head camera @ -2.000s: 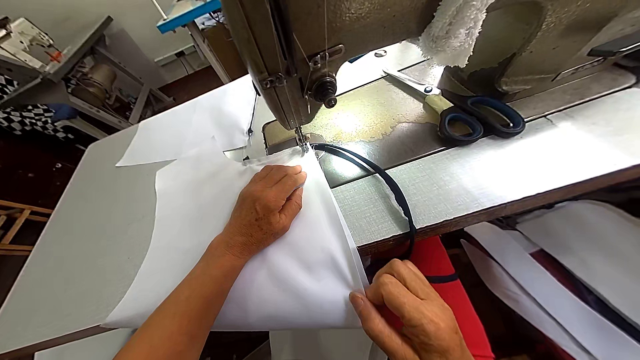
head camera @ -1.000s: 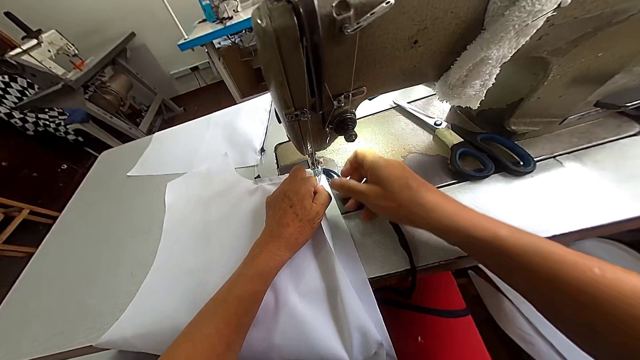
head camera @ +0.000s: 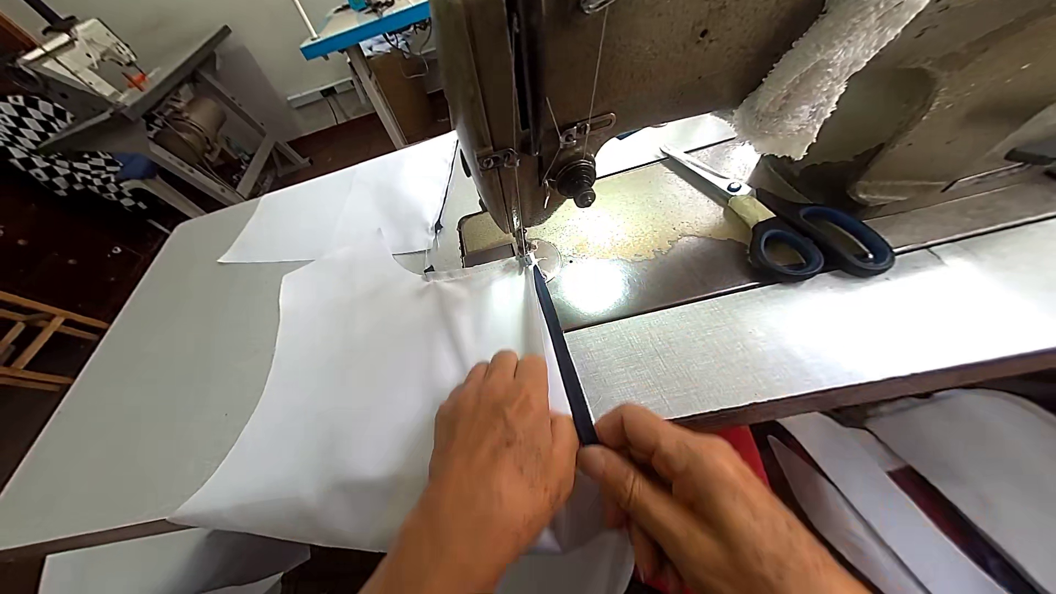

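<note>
A white fabric panel (head camera: 355, 363) lies on the table, its upper right corner under the presser foot (head camera: 526, 259) of an industrial sewing machine (head camera: 685, 49). From the foot a narrow dark blue strip (head camera: 563, 355) runs toward me along the panel's right edge. My right hand (head camera: 685, 487) pinches the strip between thumb and forefinger at the table's front edge. My left hand (head camera: 503, 445) grips the white fabric just left of the strip, its fingertips partly hidden. Scissors with dark handles (head camera: 784, 239) rest on the machine bed, right of the needle.
Another white fabric piece (head camera: 355, 198) lies farther back on the grey table (head camera: 165, 355). A white terry cloth (head camera: 825, 82) hangs on the machine arm. Below the front edge at right are more white pieces (head camera: 949, 478) and something red (head camera: 747, 454). A second sewing machine (head camera: 82, 66) stands back left.
My right hand has moved from beside the needle down toward me and now holds the dark strip along the fabric edge. My left hand has moved from near the presser foot toward me.
</note>
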